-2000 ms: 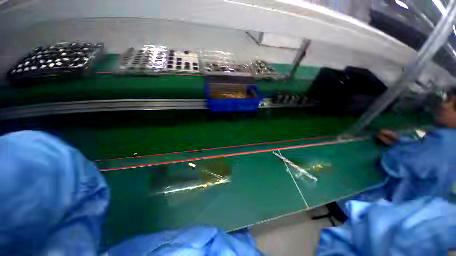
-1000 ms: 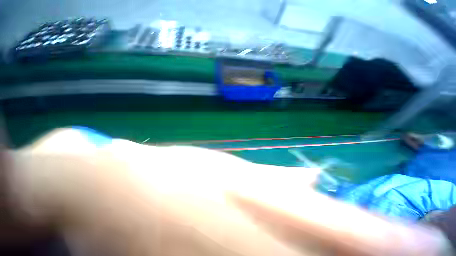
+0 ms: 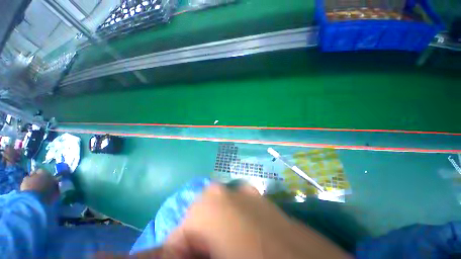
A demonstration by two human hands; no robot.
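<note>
A bare hand (image 3: 242, 222), blurred and close to the camera, fills the bottom centre. It looks like my right hand, reaching across a light blue sleeve (image 3: 169, 212); its fingers and any grip cannot be made out. My left hand cannot be told apart there. Beyond it, a black die-cut pad sheet (image 3: 226, 158) lies on the green bench, its near part covered by the hand. A yellow-amber sheet (image 3: 316, 164) lies to its right. A slim white-ended tool (image 3: 298, 172) lies slantwise across the amber sheet. A glossy strip (image 3: 333, 196) shows at its near edge.
A small black object (image 3: 105, 144) and a crumpled white cloth (image 3: 63, 150) lie on the left. A neighbour's hand (image 3: 40, 183) is at far left. Beyond the red-lined belt are a metal rail (image 3: 202, 54), a blue bin (image 3: 376, 35) and a clear tray (image 3: 134, 12). A white strip (image 3: 454, 164) is at far right.
The view has swung left and down, closer over the bench. The blurred hand, absent two seconds ago, crossed the view and now sits lower at bottom centre. The pad sheets show clearly.
</note>
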